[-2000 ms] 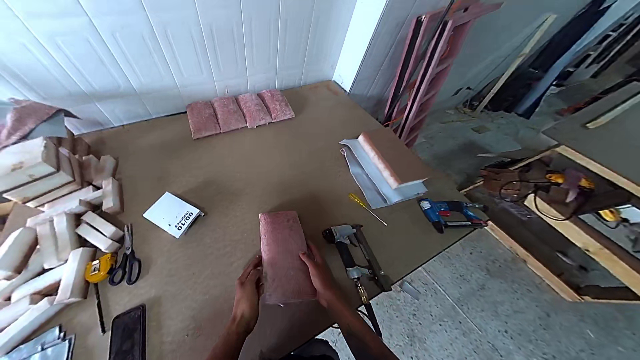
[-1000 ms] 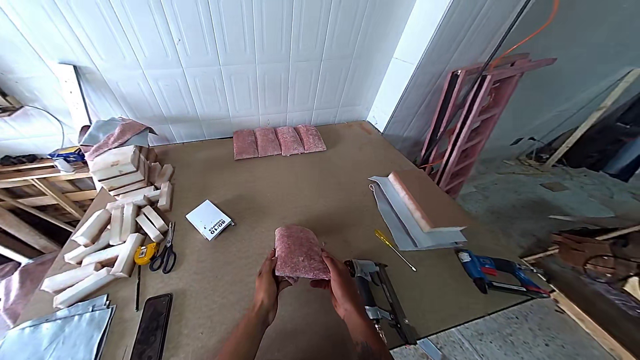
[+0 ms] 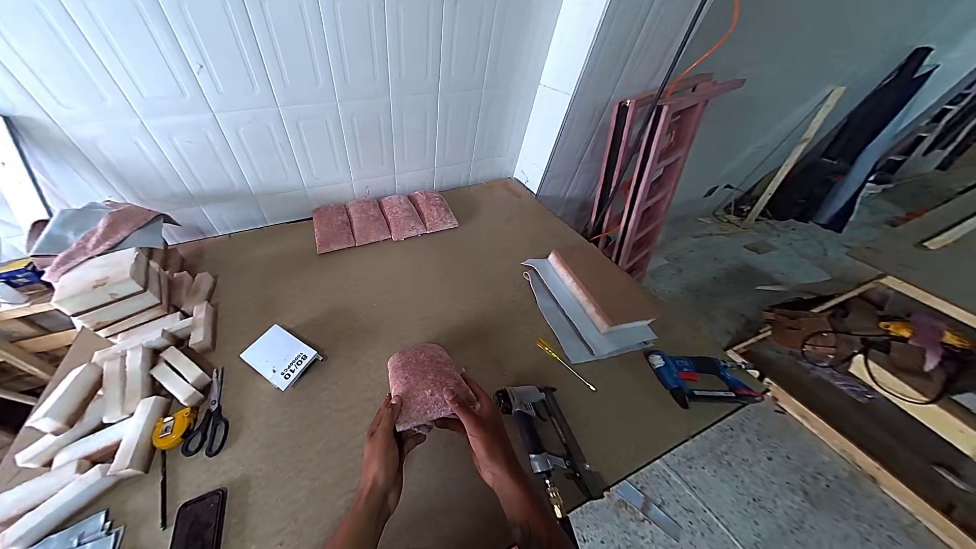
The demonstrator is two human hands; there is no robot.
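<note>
A padded block covered in pink plush fabric [image 3: 428,381] is held between my two hands above the brown board tabletop. My left hand [image 3: 385,450] grips its near left side, and my right hand [image 3: 480,435] grips its near right corner. The underside of the block is hidden. Right of my right hand lies a pneumatic stapler [image 3: 537,427] with a hose fitting. Several similar pink padded blocks [image 3: 385,221] stand in a row by the white panelled wall. A white box with printing [image 3: 280,357] lies to the left of my hands.
Wooden blocks [image 3: 137,381] are heaped at left, beside a yellow tape measure [image 3: 174,428], scissors [image 3: 210,427] and a phone [image 3: 200,520]. At right are a yellow screwdriver [image 3: 564,364], a foam slab on grey fabric [image 3: 602,290] and a blue stapler [image 3: 698,375] near the table edge [image 3: 679,450].
The pink block in my hands has tipped, so its long top face now looks shorter and rounded. Both hands have kept hold of it. The view has swung about.
</note>
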